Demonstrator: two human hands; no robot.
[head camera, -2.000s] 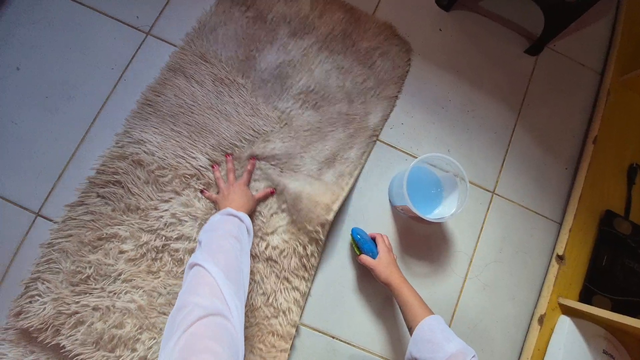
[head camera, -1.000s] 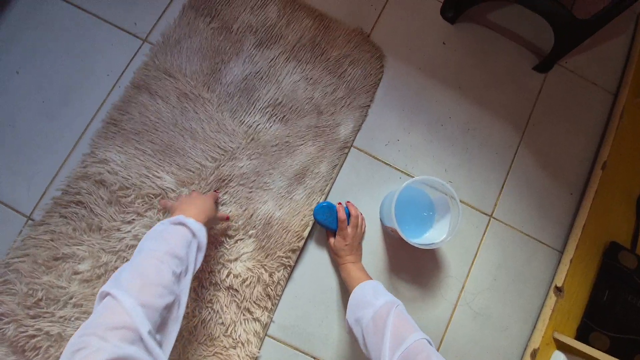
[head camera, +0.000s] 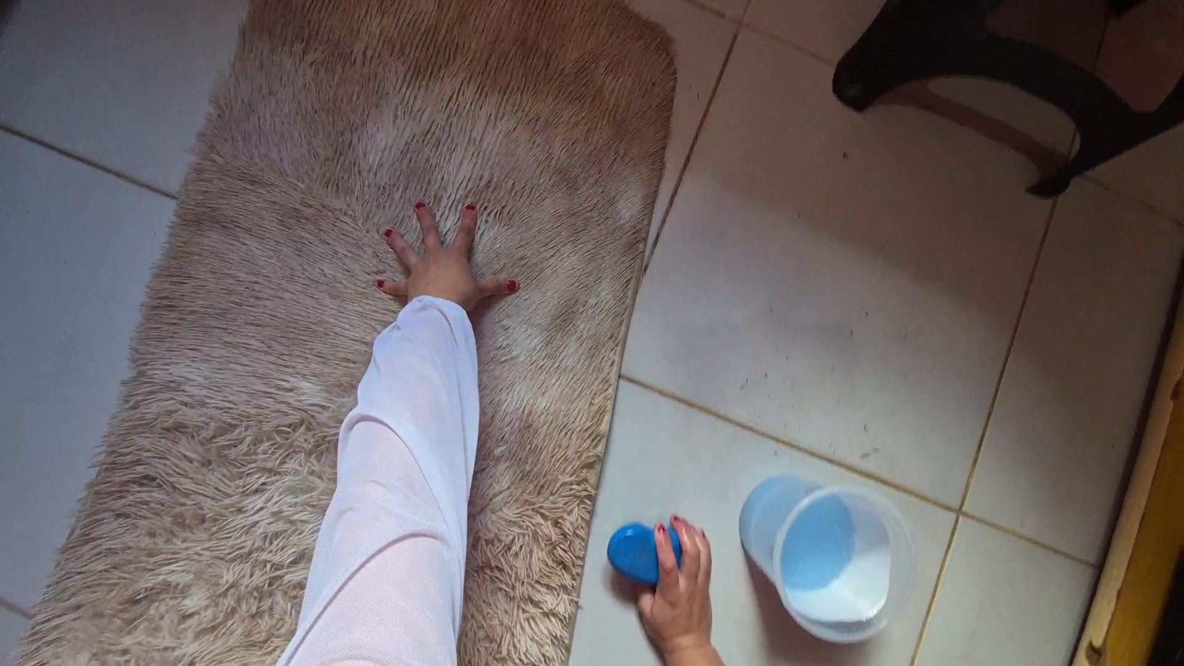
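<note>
My left hand lies flat on a shaggy beige rug, its fingers spread wide and nothing in it. The pile around and above that hand lies flatter and darker than the fluffy tufts at the lower left. Beside the rug's right edge, my right hand grips a blue oval brush over the floor tiles. What faces down on the brush is hidden. Just right of that hand stands a clear plastic tub with blue liquid in it.
White floor tiles with brown grout lines surround the rug. A black curved furniture leg stands at the top right. A yellow wooden edge runs along the lower right.
My left hand has moved farther up the rug and spread its fingers, which were partly curled a second ago. The right hand still holds the brush beside the rug. The view has shifted.
</note>
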